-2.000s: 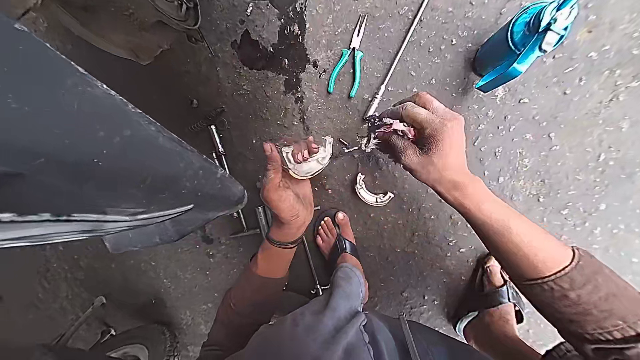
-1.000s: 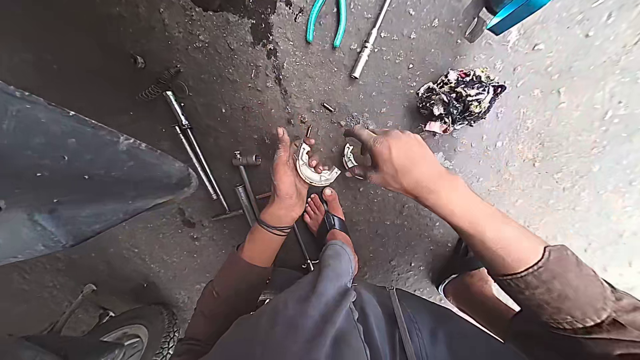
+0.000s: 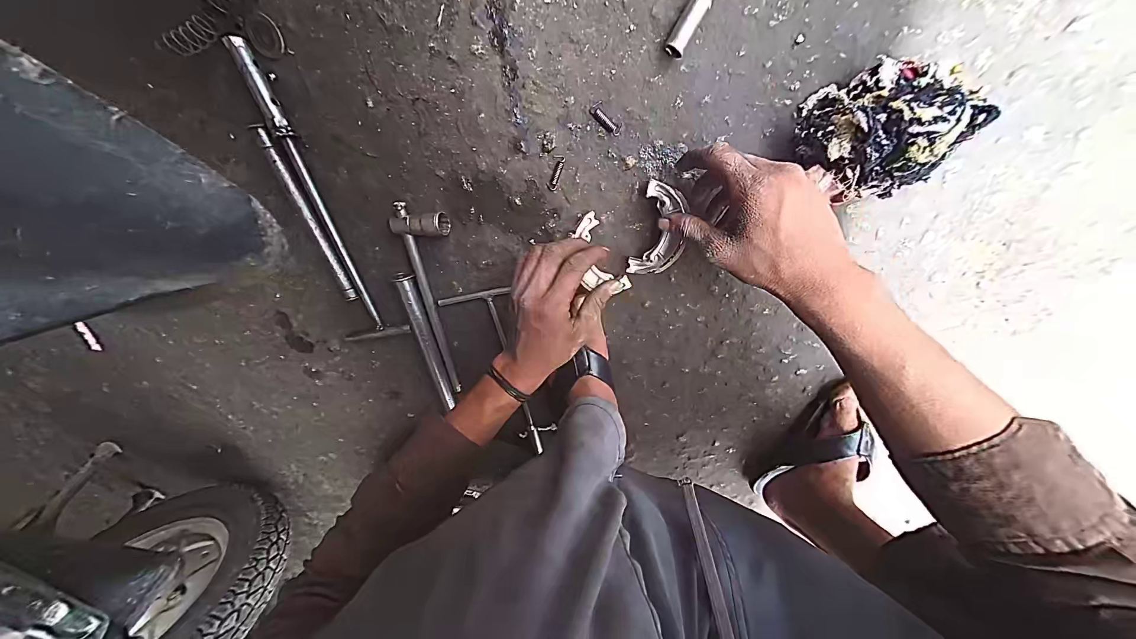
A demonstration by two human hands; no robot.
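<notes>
My left hand [image 3: 555, 297] holds a curved metal brake shoe [image 3: 587, 227] near the ground, its fingers covering the shoe's middle. To the right, a second brake shoe [image 3: 664, 253] faces it with its hollow side, and my right hand [image 3: 763, 217] has thumb and fingers around its outer edge. The two shoes lie close to each other; whether their lower ends touch is unclear. Two small coil springs, one dark [image 3: 605, 119] and one thinner [image 3: 556, 173], lie on the ground beyond the hands.
A crumpled multicoloured rag [image 3: 896, 124] lies beyond my right hand. At the left are long metal tubes [image 3: 302, 209], a socket wrench [image 3: 422, 224], a T-handle tool [image 3: 475, 295] and a large coil spring [image 3: 191, 35]. A tyre [image 3: 257, 568] stands lower left; a tube end [image 3: 688, 31] is at the top.
The rag, in my right hand two seconds ago, now lies on the ground. My right hand has gone to the second brake shoe. My left hand has turned from palm up to palm down.
</notes>
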